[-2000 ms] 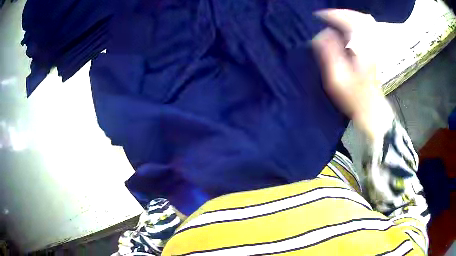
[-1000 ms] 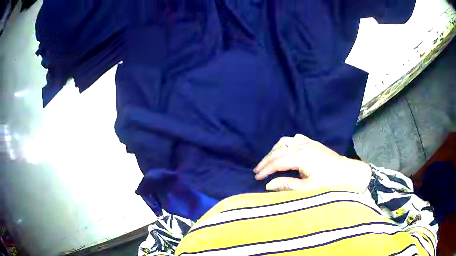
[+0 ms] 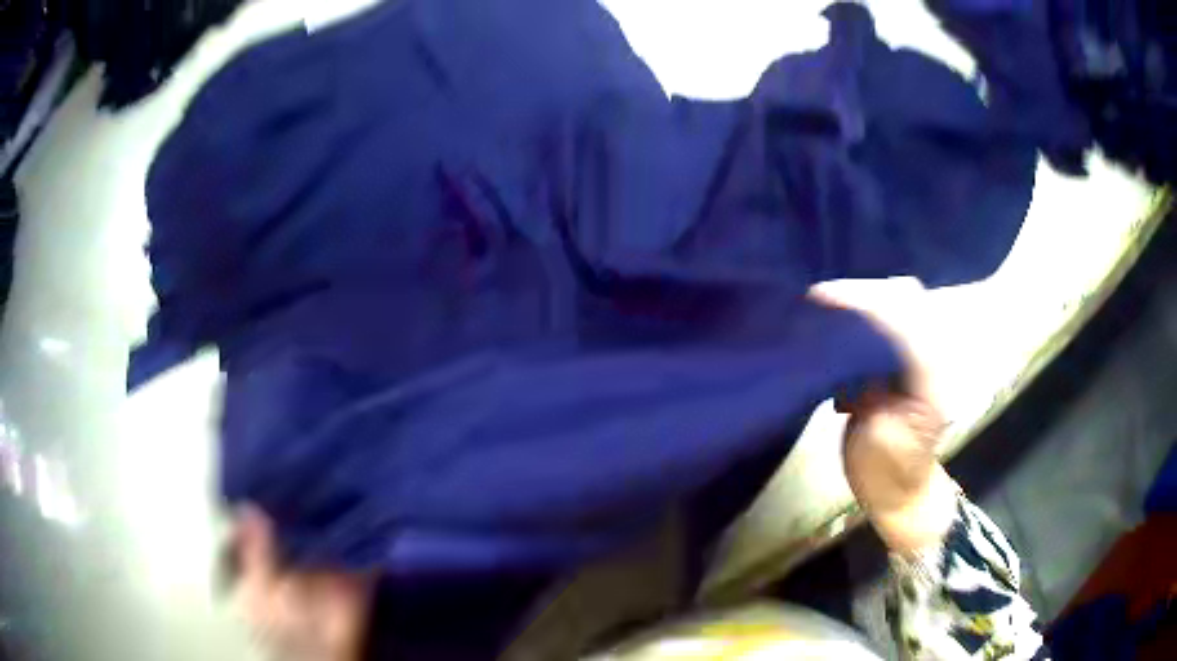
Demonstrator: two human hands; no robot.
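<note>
A large navy garment piece (image 3: 516, 439) stretches between my two hands, its near part lifted and blurred by motion. My right hand (image 3: 891, 413) grips its right end, above the table's near edge. My left hand (image 3: 291, 588) is at its lower left corner, blurred and cut off by the bottom edge, fingers closed on the cloth. Beyond it, more navy garment (image 3: 310, 168) lies spread on the white table, with layered edges at the left and a rounded part (image 3: 904, 194) at the right.
The glossy white table (image 3: 78, 323) has a worn edge curving along the right. A dark navy heap (image 3: 1097, 78) is at the far right and black fabric (image 3: 142, 45) at the far left. A red-orange object (image 3: 1123, 581) is on the grey floor at the lower right.
My right hand has moved from my waist to the garment's right side and taken hold. My left hand has come into view. The near cloth has been lifted and pulled outward, and the view has shifted forward.
</note>
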